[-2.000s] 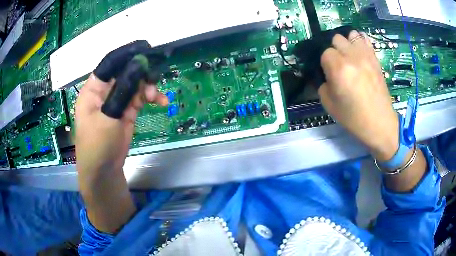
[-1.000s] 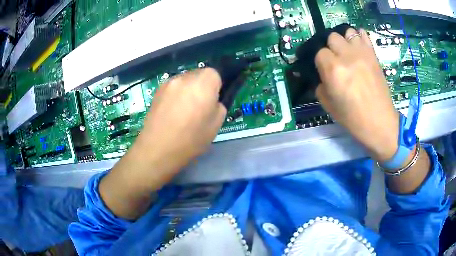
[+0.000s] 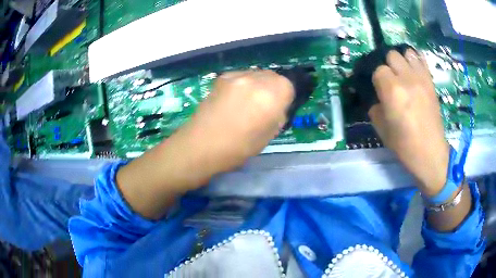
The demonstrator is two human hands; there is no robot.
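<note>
A large green circuit board (image 3: 163, 103) lies flat in front of me, blurred, with a long silver-white heat sink (image 3: 212, 32) across it. My left hand (image 3: 245, 108), with black coverings on its fingertips, is over the board's right half, fingers bent down onto it. Blue disc parts (image 3: 306, 120) show just right of it. My right hand (image 3: 405, 103), also with black-covered fingers, is bent over the gap between this board and the one to the right. The fingertips of both hands are hidden or blurred, so I cannot tell if they hold anything.
A silver conveyor rail (image 3: 304, 174) runs between me and the boards. Another board with a white bar (image 3: 35, 95) and a yellow strip (image 3: 68, 38) is at the left. A blue wrist strap (image 3: 447, 191) with a thin cord is on my right wrist. A blue sleeve (image 3: 49, 201) shows at lower left.
My left hand came from the left side of the board to its right half and turned down onto it. My right hand stays near the gap. The whole view has shifted slightly.
</note>
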